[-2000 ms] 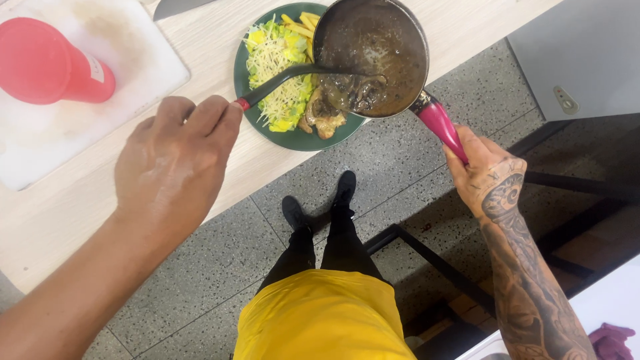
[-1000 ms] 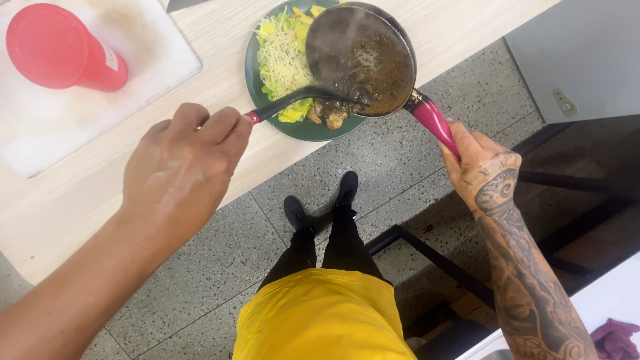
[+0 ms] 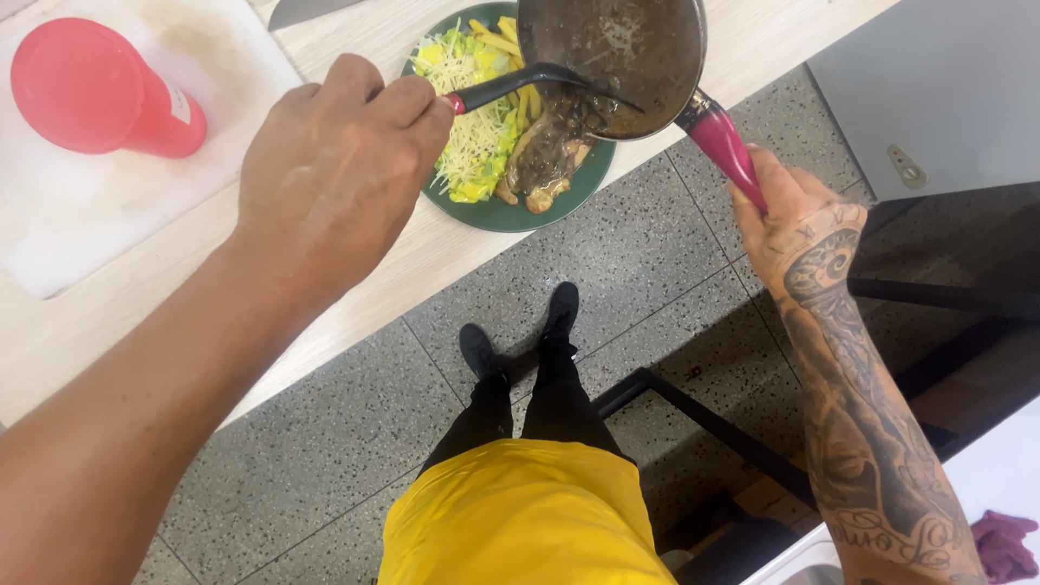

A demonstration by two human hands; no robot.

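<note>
My left hand [image 3: 345, 166] grips the red end of a black cooking utensil [image 3: 508, 84], whose head lies in the frying pan. In my right hand [image 3: 792, 211] is the pink handle of the frying pan [image 3: 642, 53], which is tilted over the right part of a green plate [image 3: 487, 215]. Brown sauce coats the pan's inside. On the plate, dark sauce covers pieces of cooked meat [image 3: 540, 166]. French fries [image 3: 496, 36] lie partly behind the utensil and pan. To their left is a salad [image 3: 467, 122] topped with pale shreds.
A red plastic cup [image 3: 77, 85] stands on a stained white cutting board [image 3: 236, 122] at the left. Part of a metal blade [image 3: 305, 10] shows at the top. The wooden counter's edge runs diagonally above the speckled floor. A grey panel [image 3: 942, 97] is at the upper right.
More dark sauce now lies over the meat, and more of the meat shows beside the pan. Both hands keep their hold on the utensil and the pan.
</note>
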